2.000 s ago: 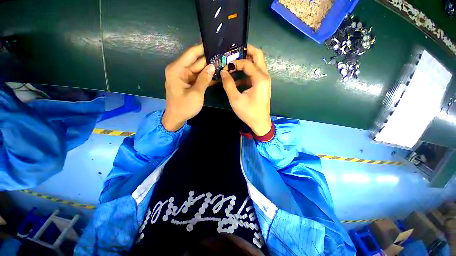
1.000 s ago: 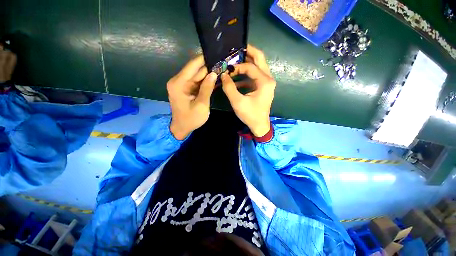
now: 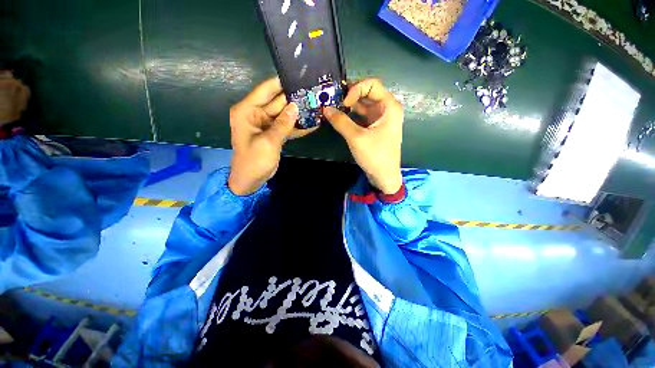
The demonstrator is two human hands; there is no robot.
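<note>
An open black phone body lies on the dark green bench, its near end towards me. White and orange marks show along its middle. The circuit board shows at the near end, with a small round dark component on a white area of it. My left hand grips the near left corner, thumb on the board's edge. My right hand is at the near right corner, thumb tip just below the round component and index finger bent at the side. The phone's far end is cut off by the frame.
A blue parts bin with small tan bits stands at the upper right. A loose component pile lies right of it. A white sheet lies farther right. Another person's hand and blue sleeve show at the left. A worn pale ledge borders the bench's far side.
The phone body has shifted left and slightly nearer. My right thumb and fingers have spread from the board, so the round component and white area show more clearly. The neighbour's hand has come into view.
</note>
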